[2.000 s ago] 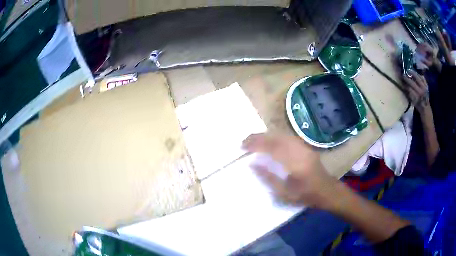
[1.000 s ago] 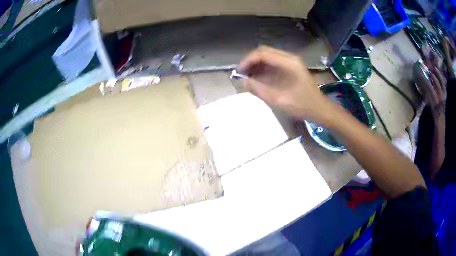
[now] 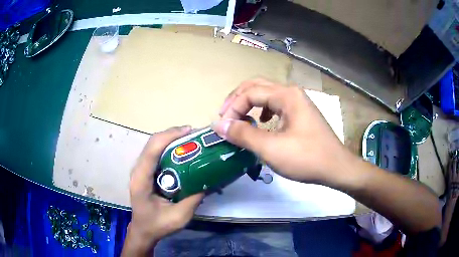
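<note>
A glossy green car body shell (image 3: 216, 163) is held over the front of the bench, its end with a red-orange tail light (image 3: 186, 150) in a chrome rim and a round silver-white lamp (image 3: 168, 180) facing up. My left hand (image 3: 163, 193) grips the shell's left end, thumb below and fingers above. My right hand (image 3: 282, 128) is at the shell's upper edge, thumb and index finger pinched together near a dark rectangular recess. Whether a small part is between these fingertips cannot be told. The shell's right part is partly hidden by my right hand.
A brown cardboard pad (image 3: 171, 75) lies behind the shell, with white paper (image 3: 302, 198) under and right of it. A clear cup (image 3: 106, 40) stands at back left. A cardboard shield (image 3: 332, 45) stands behind. Another green shell (image 3: 390, 148) lies right. A blue bin (image 3: 43, 198) holds shiny parts.
The view has swung left. My left hand has come into view holding the green shell, now raised over the bench. My right hand has moved from near the shield to the shell.
</note>
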